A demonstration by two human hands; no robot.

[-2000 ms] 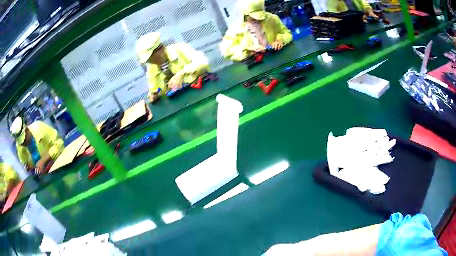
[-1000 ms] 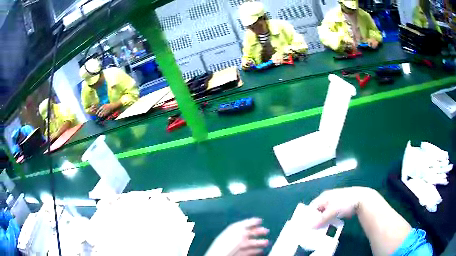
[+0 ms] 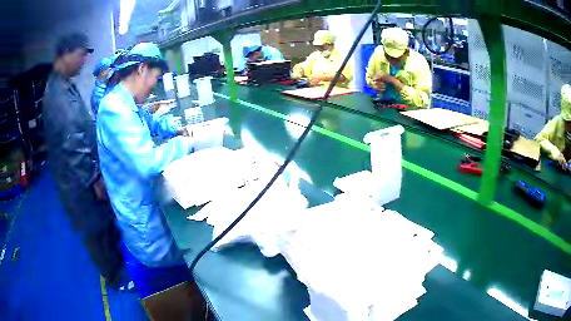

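No hand of mine is in view. A large uneven stack of flat white insert blanks (image 3: 363, 257) lies nearest in front of me, with layered edges. More white card pieces (image 3: 250, 207) lie beyond it to the left. A white flip-lid carton (image 3: 385, 164) stands open behind the stack, its tall lid upright with rounded ears at the top. Part of another white box (image 3: 553, 293) shows at the lower right.
A black cable (image 3: 269, 182) hangs diagonally across the view. Workers in blue smocks (image 3: 128, 150) stand at left, with a person in dark clothes behind. Workers in yellow sit across the green line. A green upright (image 3: 496, 113), brown sheets and a blue-black unit (image 3: 531, 192) are at right.
The view has swung left. Both my hands and the white insert they were at have left the picture. The stack of blanks now fills the middle, and blue-smocked workers show at left.
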